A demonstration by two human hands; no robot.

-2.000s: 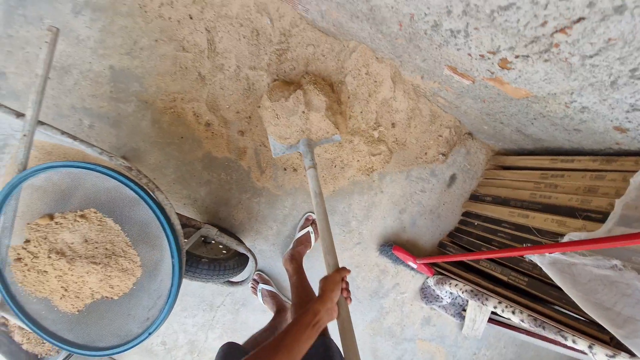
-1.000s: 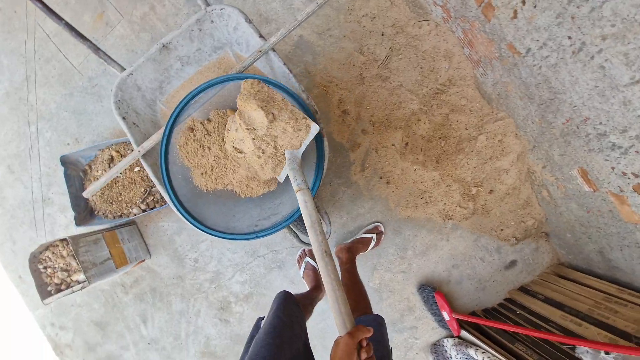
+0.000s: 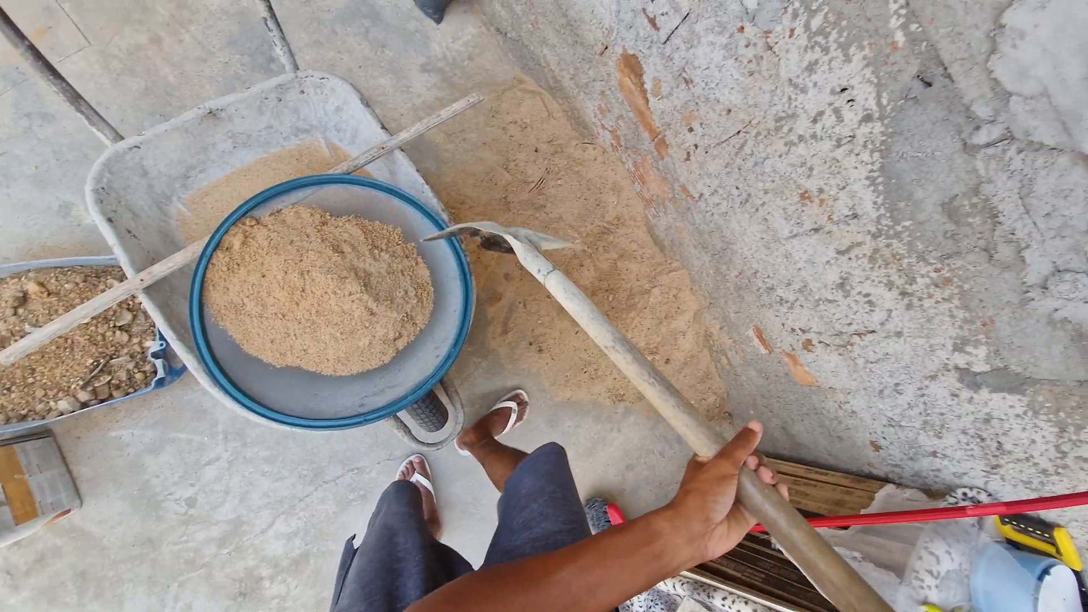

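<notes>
My left hand (image 3: pixel 722 497) grips the wooden shaft of a shovel (image 3: pixel 629 357), palm under it. The shovel's metal blade, tilted on edge, is at the right rim of a round blue-rimmed sieve (image 3: pixel 466 293). A mound of sand (image 3: pixel 319 289) lies in the sieve. The sieve rests over a grey wheelbarrow (image 3: pixel 127 170), with a wooden stick (image 3: pixel 102 302) passing under it. Some sand lies in the wheelbarrow's tray. A larger spread of sand (image 3: pixel 561 229) covers the floor beside the wall. My right hand is out of view, as is the shaft's far end.
A rough wall (image 3: pixel 850 255) borders the right side. At left are a container of gravelly debris (image 3: pixel 76 348) and a taped metal-coloured container (image 3: pixel 34 484). Stacked boards (image 3: pixel 816 489), a red broom handle (image 3: pixel 935 514) and a yellow-and-black tool (image 3: pixel 1041 540) lie at lower right. The wheelbarrow's wheel (image 3: pixel 427 412) is near my feet.
The shovel carried sand from the floor pile to over the sieve; now its blade is tipped at the sieve's right edge and the mound in the sieve is bigger.
</notes>
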